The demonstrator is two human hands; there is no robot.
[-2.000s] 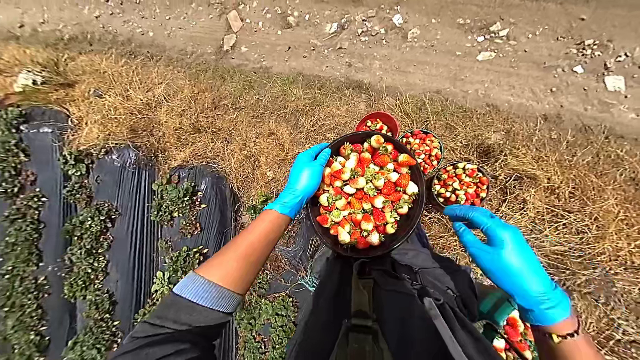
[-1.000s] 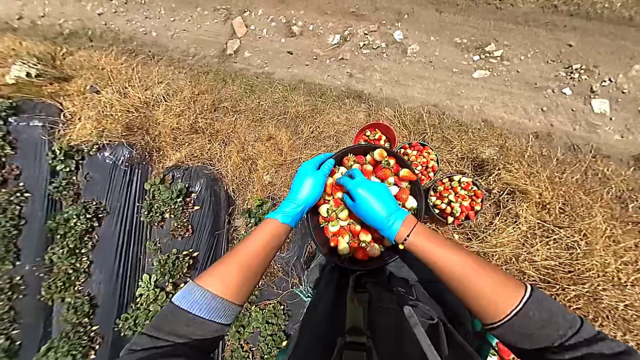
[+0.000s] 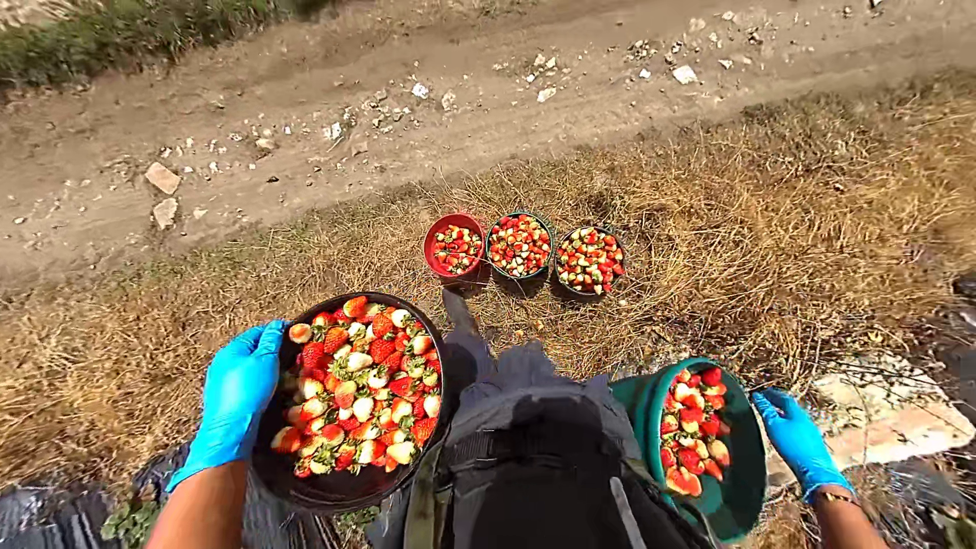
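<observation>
My left hand [image 3: 238, 396], in a blue glove, grips the left rim of a black bucket [image 3: 335, 499] heaped with red and pale strawberries [image 3: 366, 381]. At the lower right my right hand [image 3: 797, 438], also gloved in blue, is at the right rim of a tilted green bucket [image 3: 743, 488]. Strawberries [image 3: 694, 427] lie in that bucket, toward its left side. The right fingertips touch or nearly touch the rim; whether they grip it cannot be told.
A red bucket [image 3: 431, 248], a green bucket [image 3: 520, 279] and a dark bucket [image 3: 587, 291], all with strawberries, stand on dry grass ahead. Beyond runs a dirt track [image 3: 305, 164] with stones. A pale slab [image 3: 892, 435] lies at right; black plastic sheeting [image 3: 38, 518] lies lower left.
My right hand has left the berries in the black bucket and moved right to the green bucket. My left hand and the black bucket have moved left from the row of buckets. The view has shifted.
</observation>
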